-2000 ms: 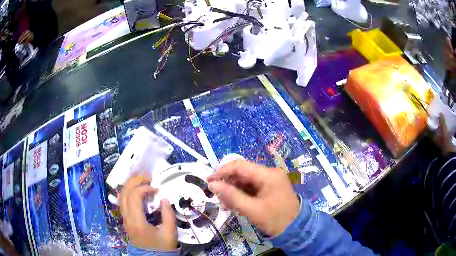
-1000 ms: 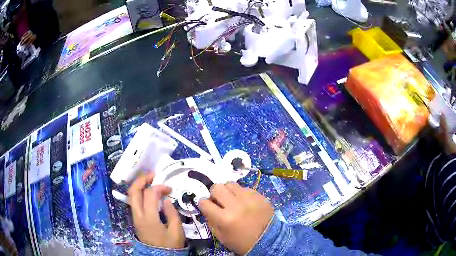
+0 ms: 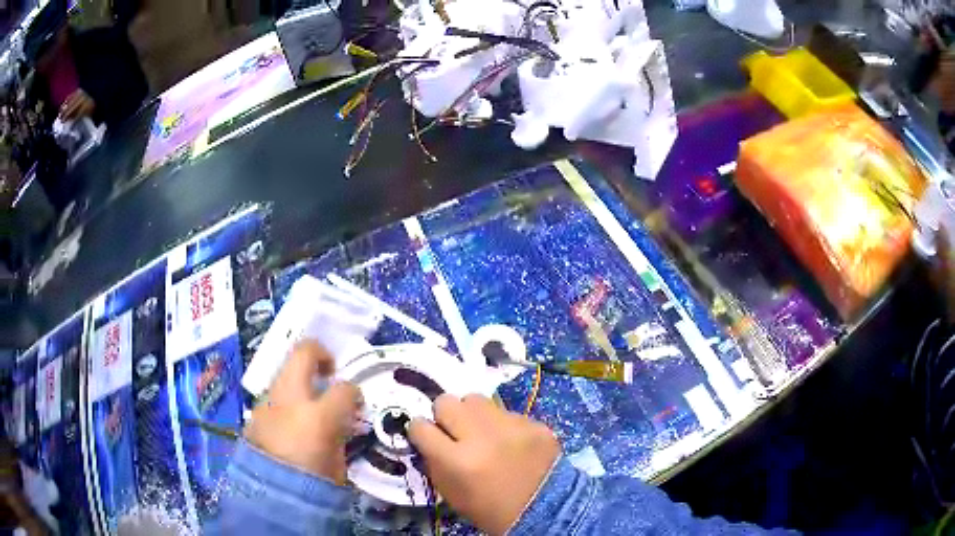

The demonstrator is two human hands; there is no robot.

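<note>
The round white base (image 3: 390,366), with curved slots and a centre hole, lies on the blue printed sheets. A white blocky bracket (image 3: 307,316) sits behind it to the left. My left hand (image 3: 304,410) is at the disc's left side, fingers curled; whether it grips anything is hidden. My right hand (image 3: 480,452) has its fingertips together at the right edge of the centre hole, on thin wires that run down beneath it. A white ring-shaped part (image 3: 496,343) lies to the right of the disc, with a taped wire bundle (image 3: 586,370) pointing right.
A pile of white units (image 3: 586,94) with loose wires lies beyond the sheets. A yellow bin (image 3: 798,84) and an orange-yellow block (image 3: 833,204) are at the right. Another person's hand (image 3: 75,105) shows at the far left. The bench edge curves along the lower right.
My right hand has moved from above the disc's right side down to the centre hole. My left hand has shifted up and left, its fingers more curled. The taped bundle is now uncovered.
</note>
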